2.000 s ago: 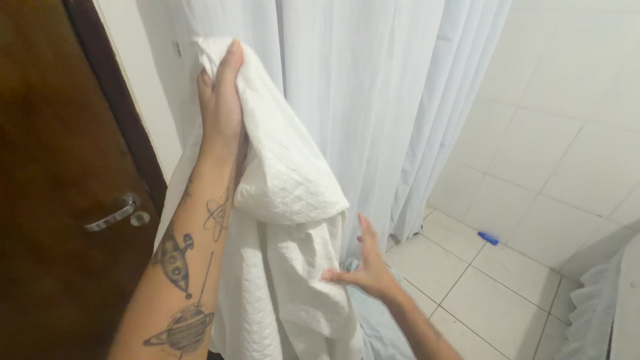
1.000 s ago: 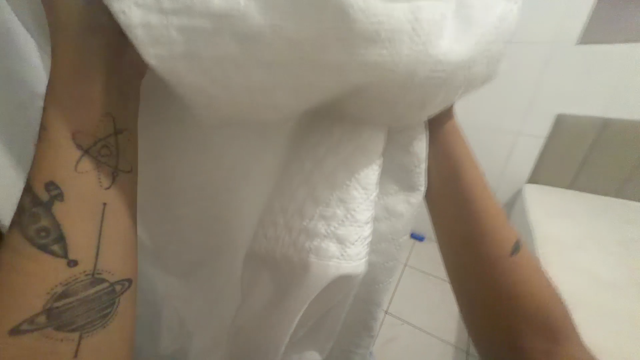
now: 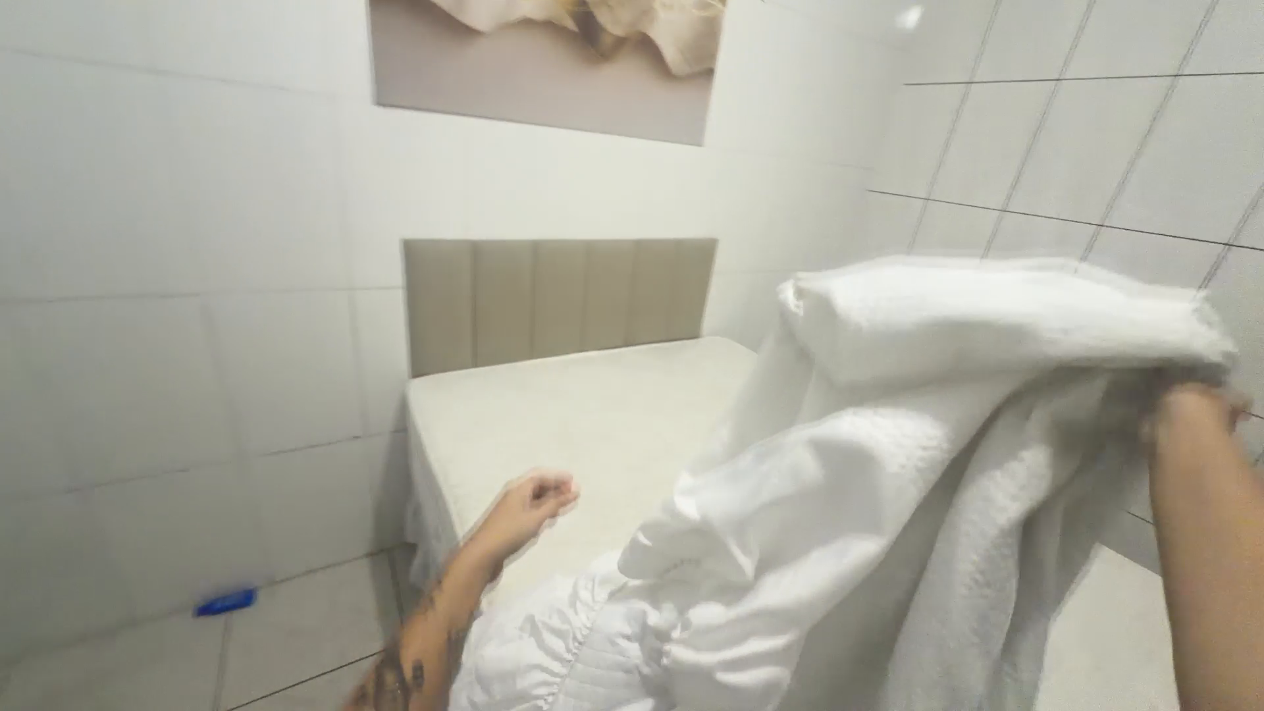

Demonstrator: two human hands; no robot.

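A bundle of white quilted fabric with a gathered, elastic-looking edge (image 3: 849, 474) hangs in loose folds across the right half of the view. My right hand (image 3: 1195, 405) grips its upper right part, with the fingers partly hidden by the cloth and blurred. My left hand (image 3: 538, 499) is off the fabric, to its left, in front of the bed; its fingers are curled, and nothing shows in them. Behind the cloth is a bed with a bare off-white mattress (image 3: 563, 415), partly covered from view.
A beige padded headboard (image 3: 563, 301) stands against the white tiled wall, below a picture panel (image 3: 553, 74). A blue object (image 3: 225, 602) lies on the tiled floor at the wall's foot, left of the bed.
The view has swung from the curtain and door to the bed. My left hand has let go of the white fabric; my right hand, empty two seconds ago, now holds it out to the right.
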